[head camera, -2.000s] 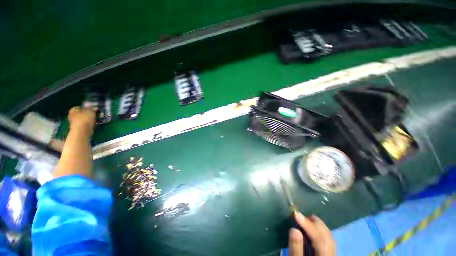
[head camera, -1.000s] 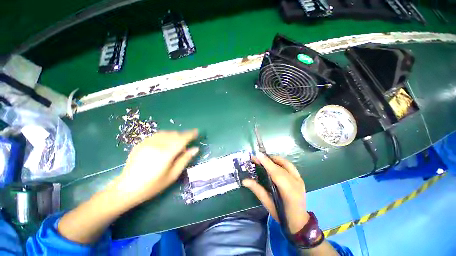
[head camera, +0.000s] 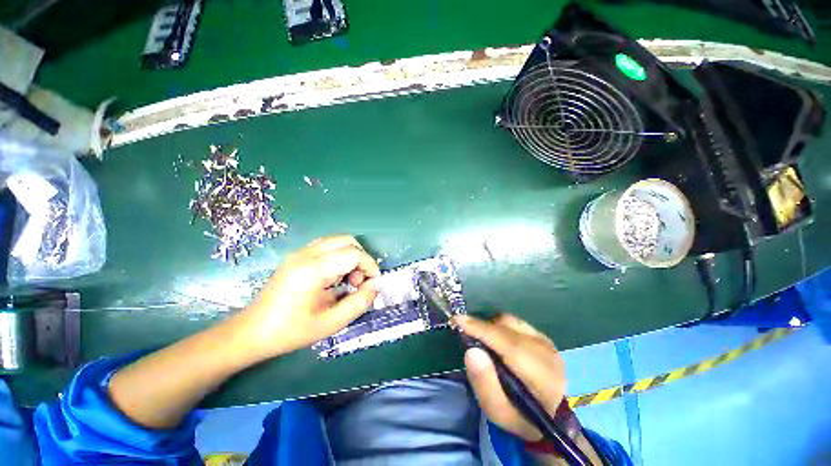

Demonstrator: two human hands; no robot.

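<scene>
A phone assembly [head camera: 392, 320] lies flat on the green mat in front of me, its circuit board end to the right. My right hand [head camera: 515, 369] holds the black soldering iron [head camera: 515, 387] like a pen, its metal tip over the board end. My left hand [head camera: 323, 291] is over the assembly's left upper part, thumb and fingertips pinched together. What the fingertips hold is too small to tell. A hair-thin solder line [head camera: 146, 309] runs from the reel [head camera: 9, 339] at the left towards my left hand.
A pile of small components [head camera: 235, 207] lies at upper left. The fume fan [head camera: 574, 118], waste cup [head camera: 661, 223] and iron stand [head camera: 761, 155] are at right. A clear bag [head camera: 68, 223] is far left. Phone assemblies [head camera: 170, 35] lie on the belt beyond the white rail [head camera: 364, 80].
My left hand has come from the belt to the work, now with fingertips pinched over the assembly. The iron tip has moved onto the board end. The view has shifted.
</scene>
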